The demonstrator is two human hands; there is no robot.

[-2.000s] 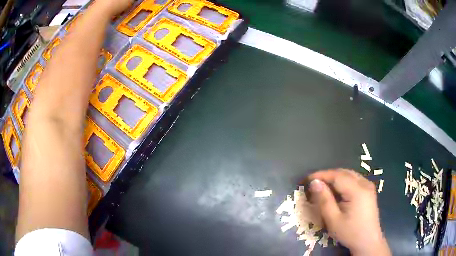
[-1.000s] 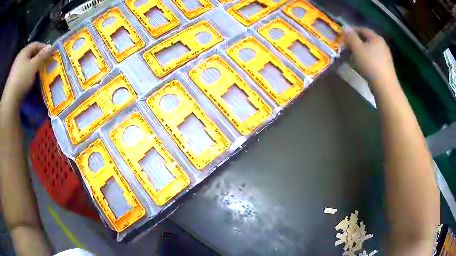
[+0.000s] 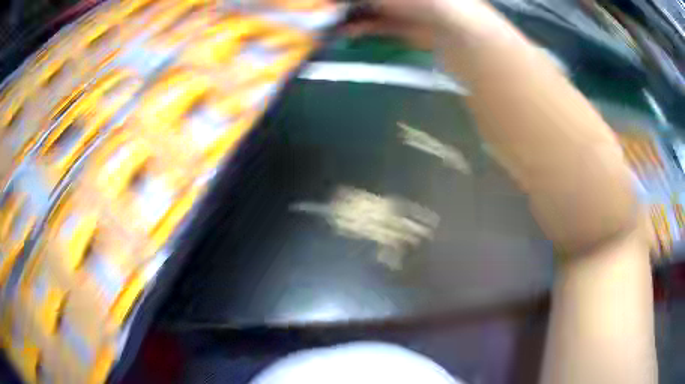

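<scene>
The left parts tray fills the left side of the view, with rows of yellow-orange housings on it. The whole frame is strongly blurred by motion. My right hand is at the tray's upper right corner, cut off by the top edge and blurred; its fingers look to be at the corner, but their hold cannot be made out. My left hand is not in view. The near pile of cream strips lies on the dark bench below my right forearm.
More cream strips lie beyond the near pile. A pale metal rail borders the bench at the back, with a green surface beyond. Another tray with yellow housings is at the right edge, partly behind my forearm.
The view has swung, so the tray now sits further left and the strip pile nearer the middle. My left hand has left the picture. My right hand remains near the tray corner.
</scene>
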